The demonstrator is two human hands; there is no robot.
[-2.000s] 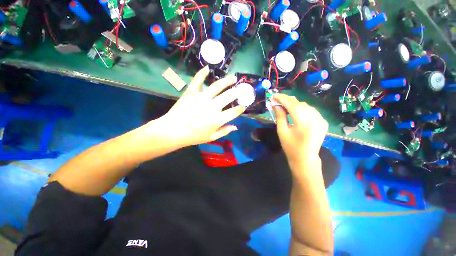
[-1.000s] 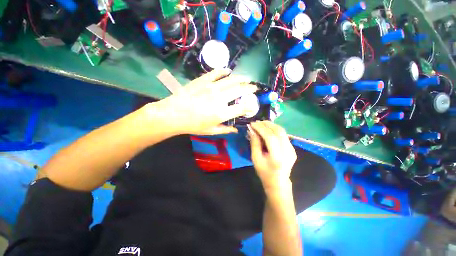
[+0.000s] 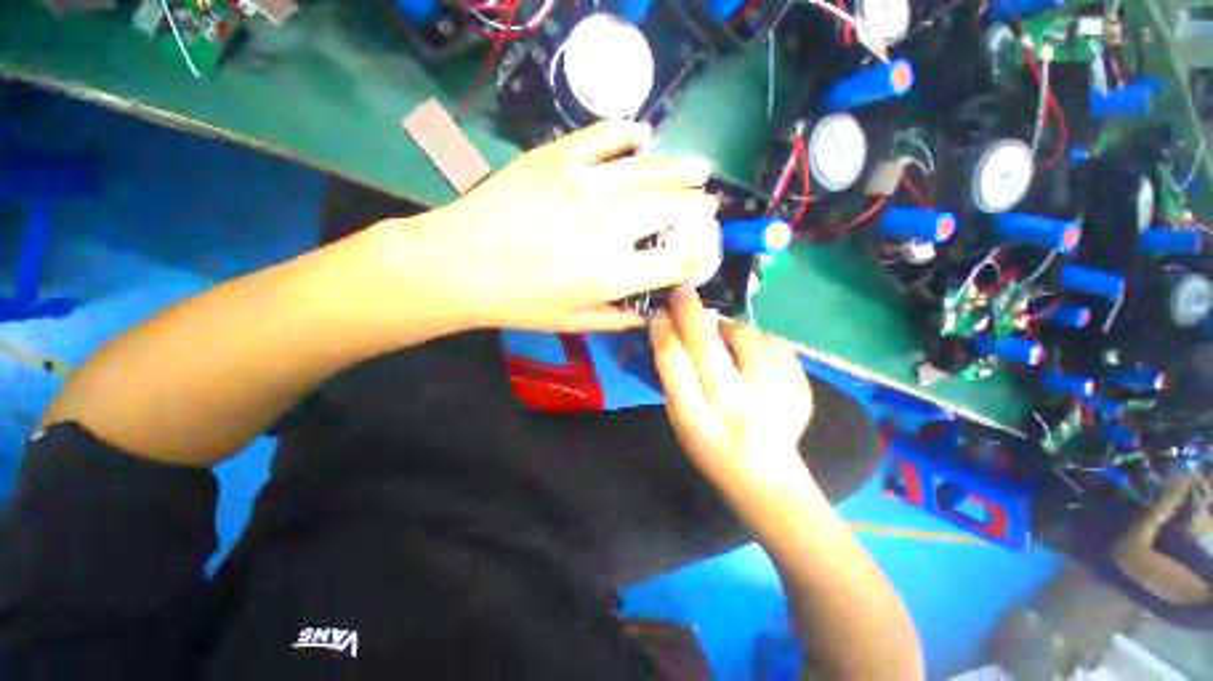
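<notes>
A black speaker housing (image 3: 726,289) lies at the near bench edge, mostly hidden under my hands. A round silver-white driver (image 3: 702,253) shows between my fingers. A blue cell (image 3: 753,237) with a pale end sticks out to the right of it. My left hand (image 3: 585,233) lies over the housing from the left, fingers spread across it and holding it. My right hand (image 3: 729,379) is at the housing's near edge, fingertips close together and touching it. Whether a wire is between those fingertips is hidden.
The green bench (image 3: 319,133) holds several part-built units with drivers, blue cells and boards. A grey-beige strip (image 3: 446,145) lies left of my hands. A red-and-blue stool (image 3: 556,375) is below the edge, another (image 3: 955,488) lower right. Another person's arm (image 3: 1161,559) shows far right.
My right hand has moved from the board at the housing's right side to its near edge. My left hand has closed in over the driver. The view has shifted.
</notes>
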